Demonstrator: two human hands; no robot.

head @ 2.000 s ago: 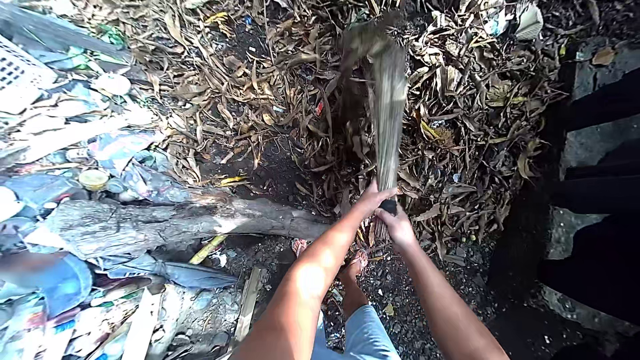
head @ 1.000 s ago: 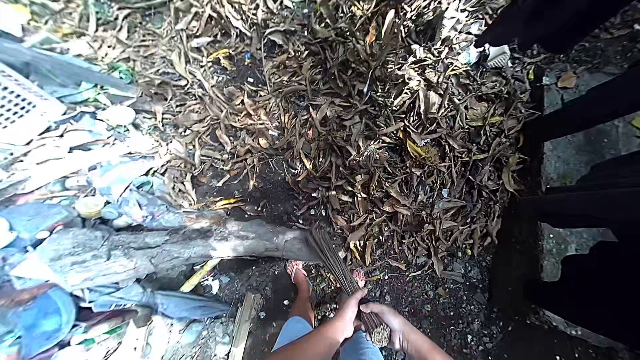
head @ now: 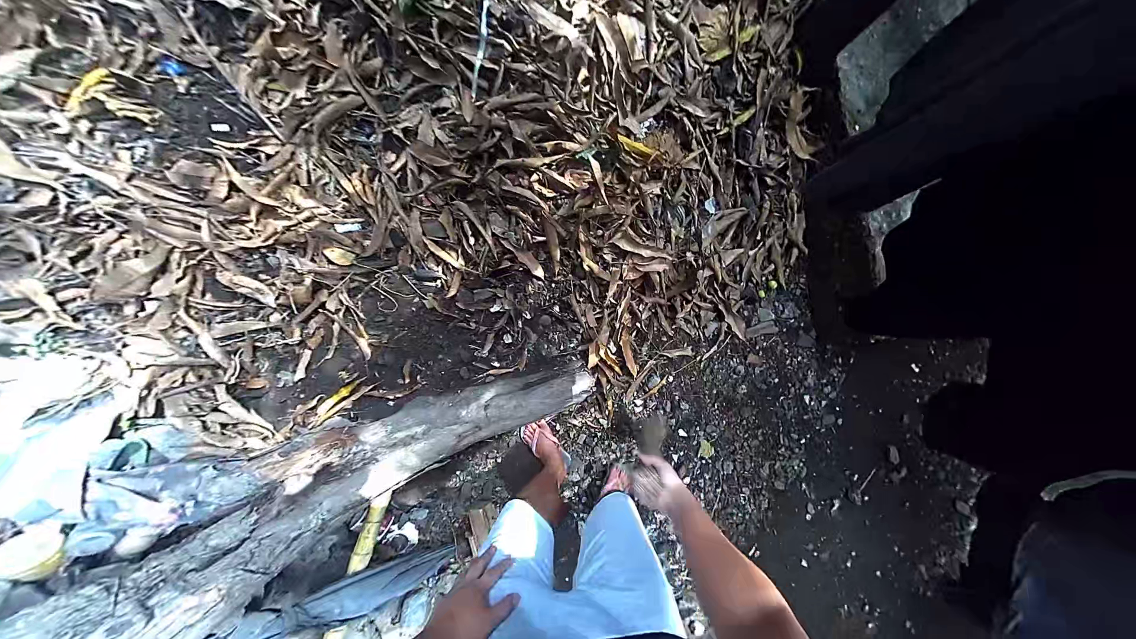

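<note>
My left hand (head: 475, 599) rests with spread fingers on the left leg of my light-blue shorts and holds nothing. Low, right of my feet, my right hand (head: 655, 484) is closed around a bundled stick broom (head: 652, 435). Only a short, blurred part of the broom shows above the fist; the rest cannot be made out. Dry brown leaves (head: 612, 222) lie in a thick layer ahead of my feet, beyond the broom. My feet, in flip-flops, stand on dark, gravelly soil (head: 745, 417).
A weathered log (head: 426, 435) runs from lower left to just ahead of my feet. Plastic litter (head: 169, 479) and a yellow stick (head: 368, 532) lie around it. Deep shadow and a concrete edge (head: 879, 71) border the right side.
My left hand has let go of the broom and moved to my thigh. The broom, earlier stretched out over the leaves in both hands, is now low in my right. The view has shifted.
</note>
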